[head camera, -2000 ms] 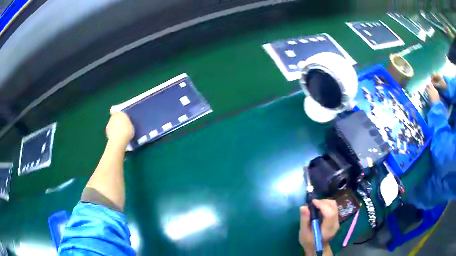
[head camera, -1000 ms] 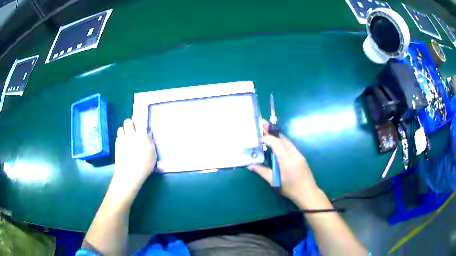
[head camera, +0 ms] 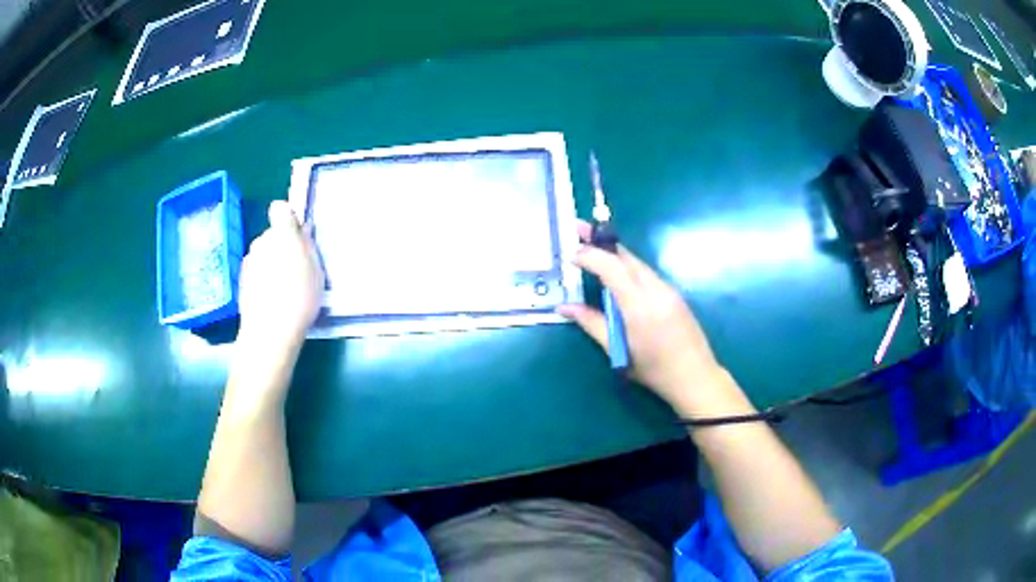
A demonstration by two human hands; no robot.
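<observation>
The tablet cover (head camera: 432, 233) lies on a white backing sheet (head camera: 426, 146) on the green mat and glares white. A small ring-shaped hole (head camera: 541, 288) shows at its lower right corner. My left hand (head camera: 281, 273) grips the left edge of the cover and sheet; its fingertips are partly hidden. My right hand (head camera: 642, 313) holds the soldering iron (head camera: 615, 324), blue handle towards me and metal tip pointing away, while its fingertips touch the right edge of the sheet. The iron's tip is beside the cover, not on it.
A blue parts bin (head camera: 200, 250) with pale contents stands left. At right are a black soldering station (head camera: 909, 159), a white round fan head (head camera: 875, 51), a pink stick (head camera: 891, 330) and a blue tray (head camera: 979, 171) of small pieces. More covers (head camera: 191, 48) lie beyond. The iron's cord (head camera: 727, 420) crosses my right wrist.
Two seconds ago my left hand held a cover on the far strip and my right hand held the iron by the station. Since one second ago, the cover has shifted to sit more centrally on its sheet.
</observation>
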